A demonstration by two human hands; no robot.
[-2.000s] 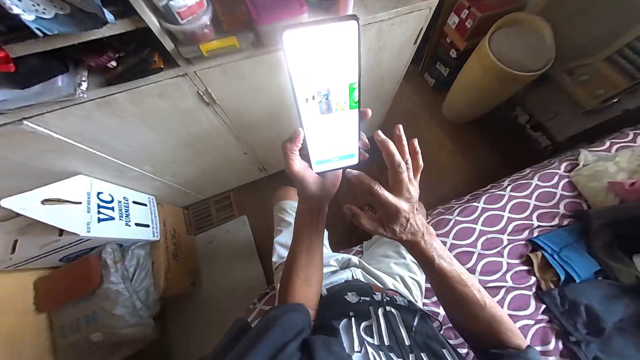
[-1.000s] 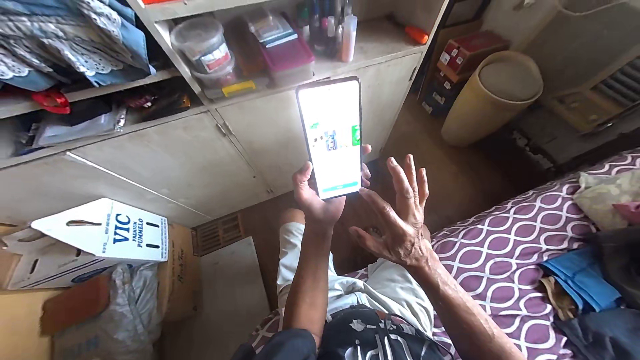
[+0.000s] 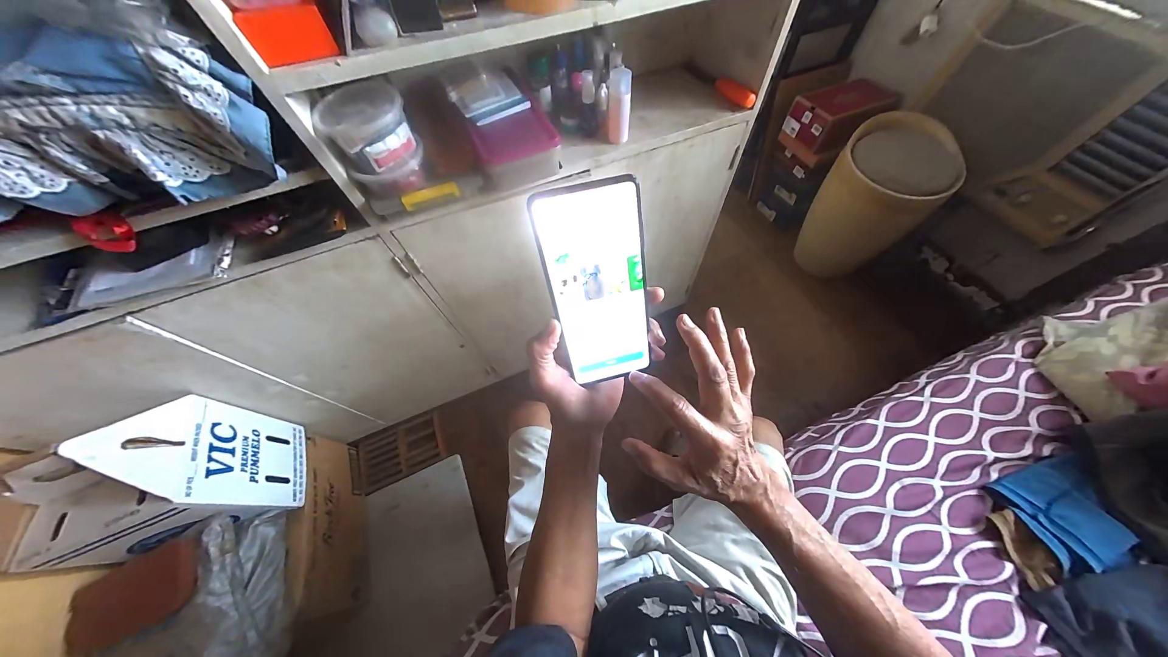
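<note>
A smartphone (image 3: 598, 319) stands nearly upright in front of me, its screen glaring white with small pictures across the middle and a blue bar low down. My left hand (image 3: 579, 383) grips its lower part, thumb along the left edge and fingertips showing past the right edge. Just to the right is my right hand (image 3: 712, 420), its fingers spread and nothing in it. The index fingertip lies close to the phone's bottom edge; whether it touches cannot be told.
Beyond the phone, a wooden shelf unit (image 3: 675, 105) holds tubs and bottles. Cardboard boxes (image 3: 246, 456) and a plastic bag (image 3: 233, 584) are at lower left. A patterned bed cover (image 3: 912, 456) with folded clothes (image 3: 1068, 511) lies right; a tall cylindrical bin (image 3: 876, 196) stands behind.
The view has tilted up, showing more of the shelves. My left hand keeps its hold on the phone, and my right hand stays spread beside it.
</note>
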